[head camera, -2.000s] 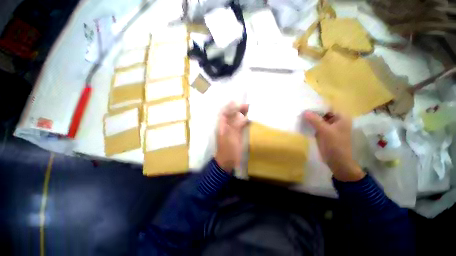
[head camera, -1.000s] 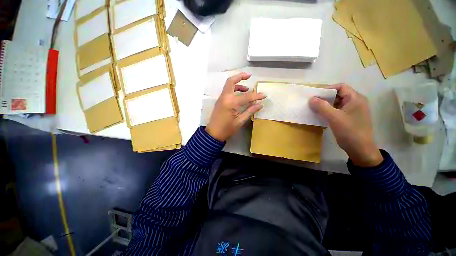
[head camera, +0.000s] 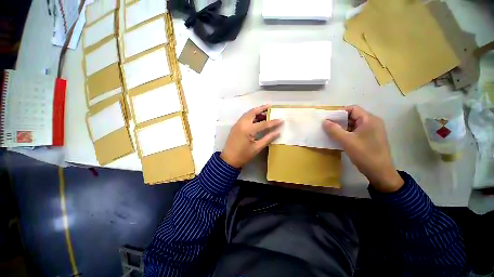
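A tan panel (head camera: 304, 166) lies at the table's front edge. A white card (head camera: 306, 130) lies over its upper half, its right end slightly past the panel's right side. My right hand (head camera: 365, 142) grips the card's right end, thumb on top and fingers behind. My left hand (head camera: 252, 136) is at the card's left end, fingertips touching its face and the top left corner. Beyond the panel is a white card stack (head camera: 295, 62). At left, glued pieces (head camera: 160, 138), white above tan, overlap in two columns.
A glue bottle (head camera: 442, 130) lies at right, near white crumpled plastic (head camera: 482, 143). Spare tan panels (head camera: 409, 43) fan out at back right. A black band (head camera: 214, 21) and small brown square (head camera: 193, 55) lie at the back. A desk calendar (head camera: 32, 111) stands far left.
The white card, absent from between my hands two seconds ago, now lies on the panel. Since one second ago, its right end sits closer to the panel's side. The view has shifted.
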